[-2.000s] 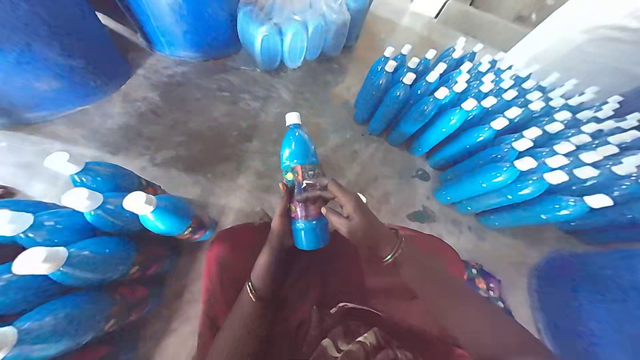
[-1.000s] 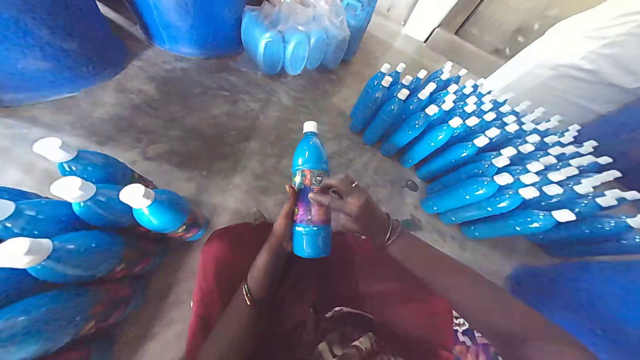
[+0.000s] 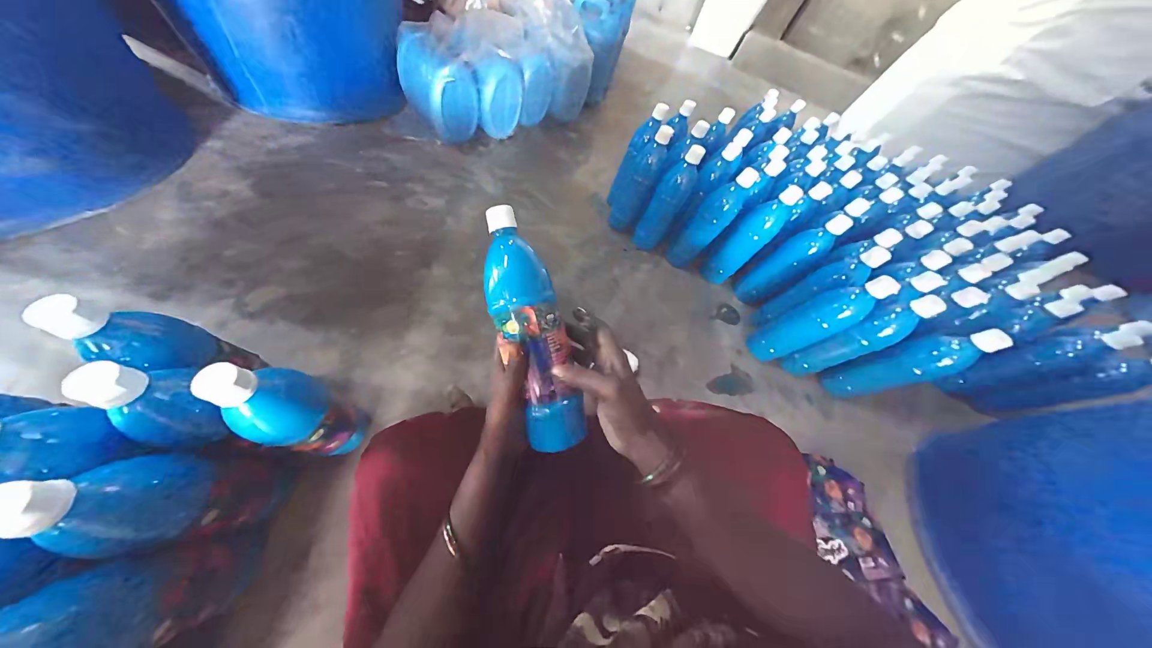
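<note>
A plastic bottle of blue liquid (image 3: 520, 274) with a white cap and a printed wrap label stands nearly upright, tilted slightly left, above my lap. My left hand (image 3: 509, 382) grips its left side at the label. On the label's right side lie the thumb and fingers of my right hand (image 3: 612, 387), the thumb across the print. Whether the right hand bears any of the bottle's weight cannot be told. At my right knee, a bundle of printed labels (image 3: 855, 517) lies partly hidden by my right arm.
Labelled blue bottles (image 3: 274, 405) stand close together at left. Many unlabelled blue bottles (image 3: 774, 234) stand in rows at right. A clear bag of bottles (image 3: 495, 76) sits at the far side, beside a large blue drum (image 3: 297, 54). Another blue container (image 3: 1044, 513) is near right. Wet spots mark the concrete floor (image 3: 315, 216).
The bottle has stayed in my left hand, its tilt changing a little. My right hand's fingers have shifted over the label, and its thumb now lies on the print.
</note>
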